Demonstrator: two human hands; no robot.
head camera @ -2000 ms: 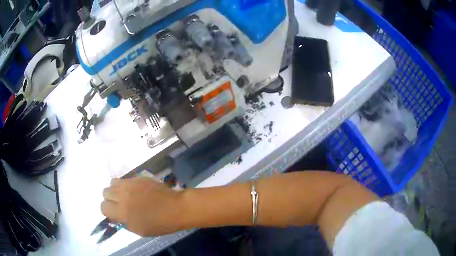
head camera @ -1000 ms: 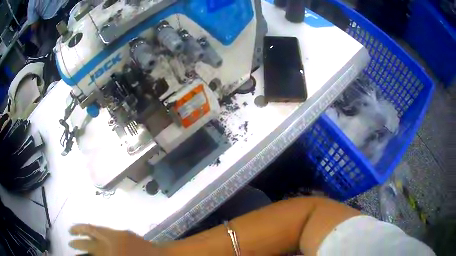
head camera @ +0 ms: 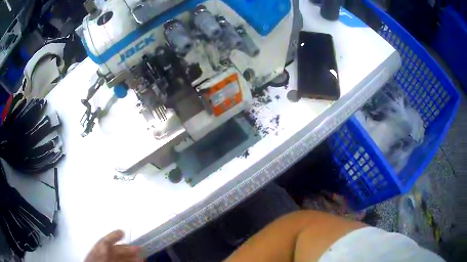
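A white and blue overlock machine (head camera: 179,56) stands on the white table, its front open around dark, oily metal parts. The needles (head camera: 161,111) and a curved metal plate show at its front left. A dark grey cover plate (head camera: 217,151) lies low at the front. My left hand (head camera: 115,248) is at the bottom left edge, cut off, its fingers towards the right; whether it holds anything is hidden. My right forearm and white sleeve cross the bottom right; my right hand is below the picture.
A black phone (head camera: 318,65) lies right of the machine. Dark lint (head camera: 266,115) is scattered between them. Black fabric strips (head camera: 28,135) are fanned at the left. A blue basket (head camera: 366,171) with pale and dark material stands beyond the ruler-marked table edge (head camera: 276,171).
My right hand was low in front of the machine with a small dark tool beneath it, then moved down and out of view. My left hand now shows at the bottom. The view has shifted slightly.
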